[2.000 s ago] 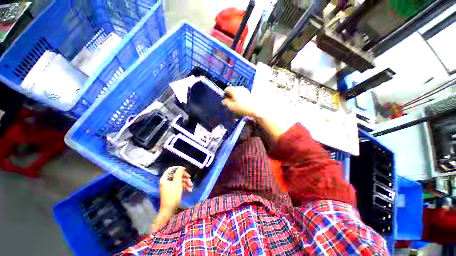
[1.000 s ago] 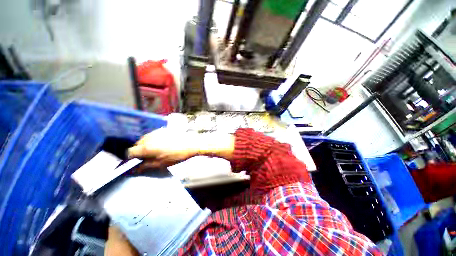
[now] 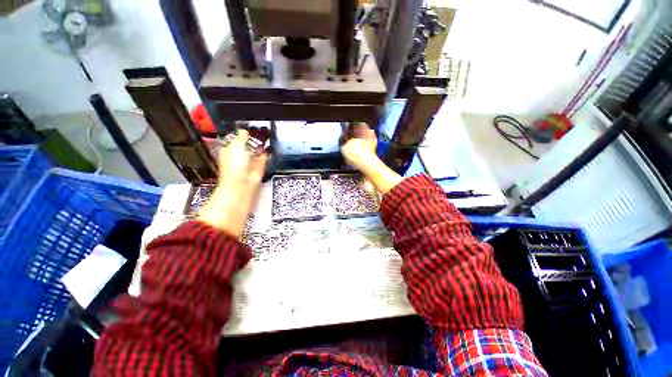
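My left hand (image 3: 242, 158) is raised at the left side of the press opening, with small dark, shiny pieces (image 3: 256, 138) at its curled fingers; they look like metal fasteners. My right hand (image 3: 359, 149) is at the right side of the opening, fingers bent; its grip is hidden. Between my hands, under the dark press plate (image 3: 295, 94), lies a pale blue-grey block or flat part (image 3: 308, 140); I cannot tell which. Fastener trays stand in front of it, one in the middle (image 3: 297, 196) and one at right (image 3: 352, 194). Loose fasteners (image 3: 271, 239) lie on the pale bench covering (image 3: 317, 291).
A blue crate (image 3: 96, 188) with a white sheet (image 3: 94, 274) and dark parts is at left. A crate of stacked black housings (image 3: 564, 283) is at right. Dark upright posts flank the press, left (image 3: 168, 121) and right (image 3: 418, 118). Another blue crate (image 3: 656, 269) is far right.
The view has turned from the left crate to the press. Both hands have moved from the crate area up to the press opening. The white and pale flat pieces near my hands are no longer beside them.
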